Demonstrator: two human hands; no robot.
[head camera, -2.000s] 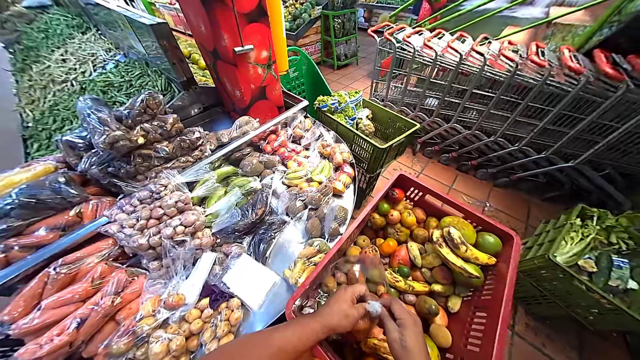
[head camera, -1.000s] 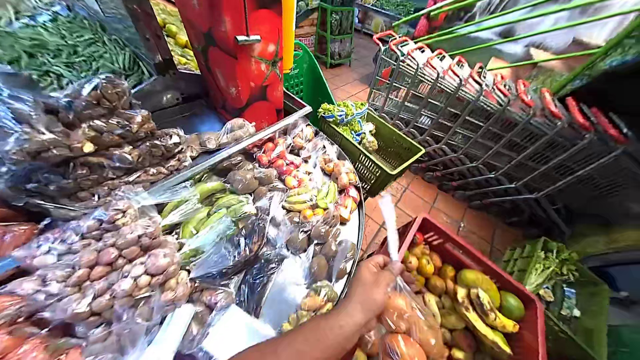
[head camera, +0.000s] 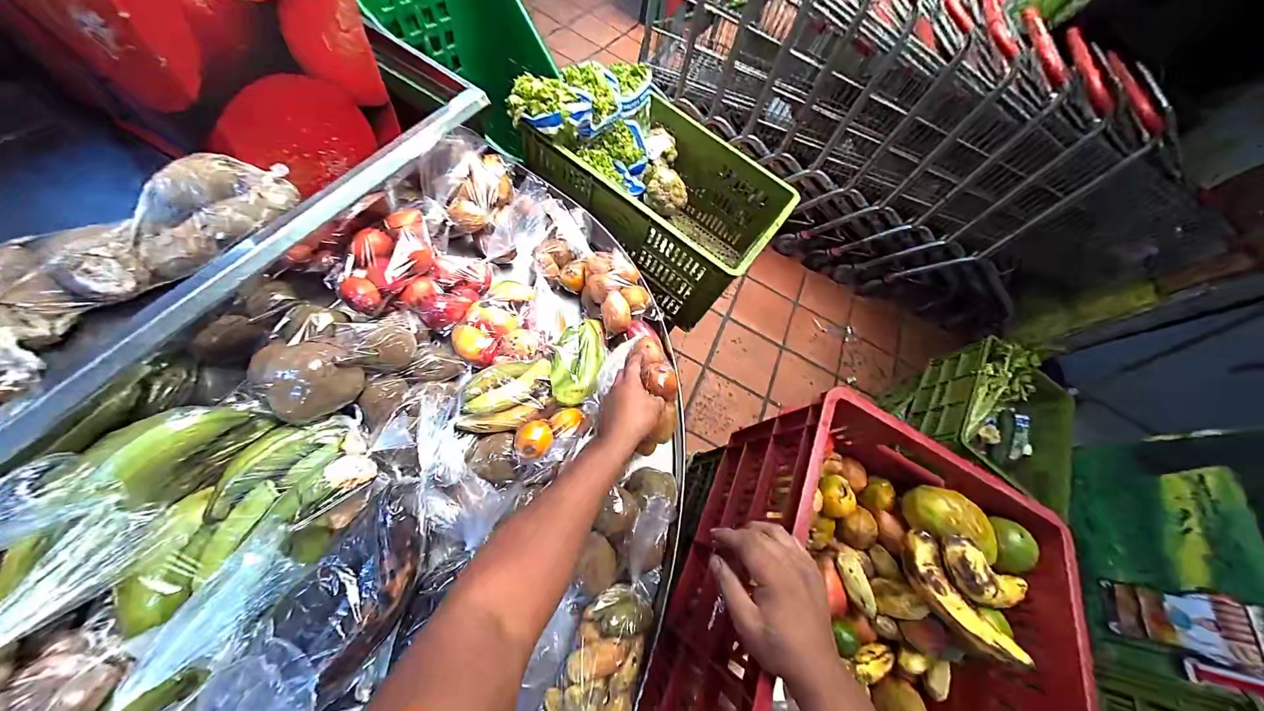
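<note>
At the right rim of the round display, my left hand point(head camera: 632, 405) is closed on a clear plastic bag of reddish-brown fruit point(head camera: 660, 379). Bagged yellow-green bananas point(head camera: 509, 390) and an orange fruit point(head camera: 534, 437) lie just left of it. My right hand point(head camera: 775, 592) is over the near left side of the red plastic crate point(head camera: 1062, 602), palm down, fingers loosely bent, holding nothing visible. Inside that crate are loose mixed fruit, among them spotted bananas point(head camera: 948, 597), a large yellow-green fruit point(head camera: 950, 518) and a green fruit point(head camera: 1014, 545).
A metal divider point(head camera: 247, 262) crosses the display, with bagged plantains point(head camera: 197, 484) and bagged red tomatoes point(head camera: 395, 267) nearby. Beyond the rim stand a green crate point(head camera: 681, 267) with leafy greens and nested shopping carts point(head camera: 869, 148). Another green crate point(head camera: 948, 395) stands behind the red one.
My left hand has moved the fruit bag from over the red crate to the display's rim. My right hand, out of view one second ago, is in view again. The view has moved closer to the display.
</note>
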